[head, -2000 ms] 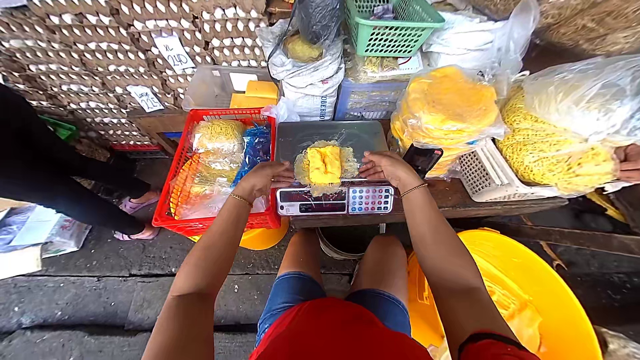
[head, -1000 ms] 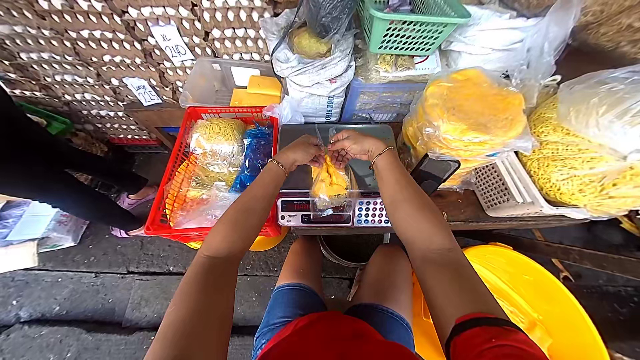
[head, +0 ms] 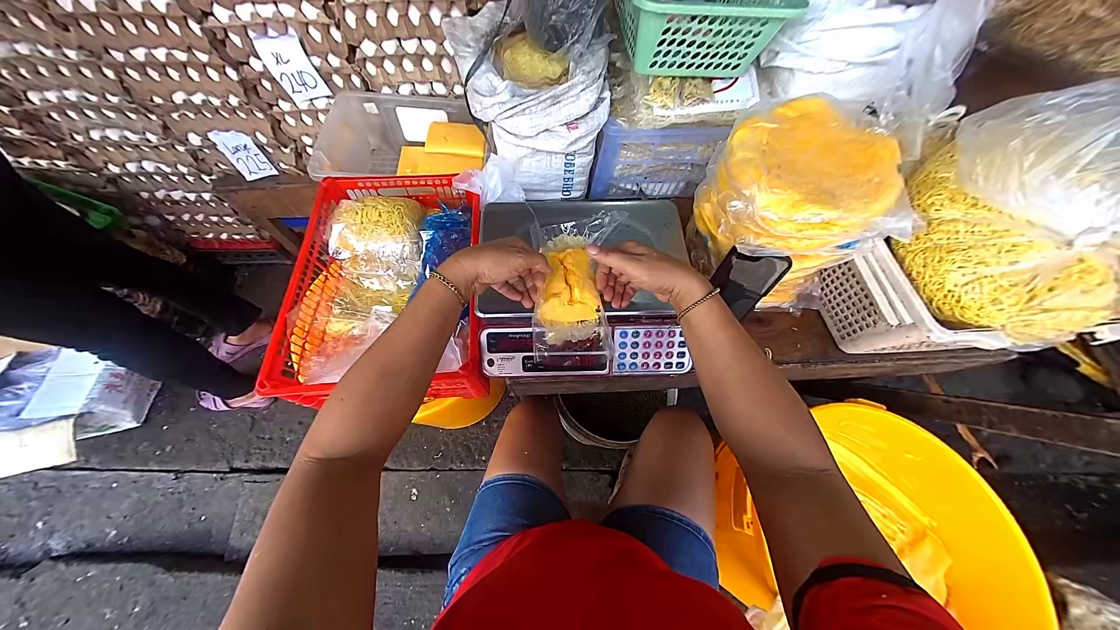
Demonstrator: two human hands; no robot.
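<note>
A clear plastic bag holding folded yellow sheets and pale noodles lies over the near edge of the digital scale, partly covering its display. My left hand is at the bag's left side, its fingers curled near the plastic. On the right side, the thumb of my right hand reaches to the upper edge of the yellow sheets. Whether either hand grips the plastic is hard to tell. Left of the scale, a red plastic basket holds bagged noodles and a blue bundle.
A bag of yellow sheets and a dark phone-like object are to the right, beyond them a white basket and bagged yellow noodles. Egg trays are stacked behind. A person's legs stand at left. A yellow tub is below right.
Two seconds ago the yellow sheets lay unfolded wider on the scale over the noodles. One second ago both hands were together at the bag's top; now they are apart at its sides.
</note>
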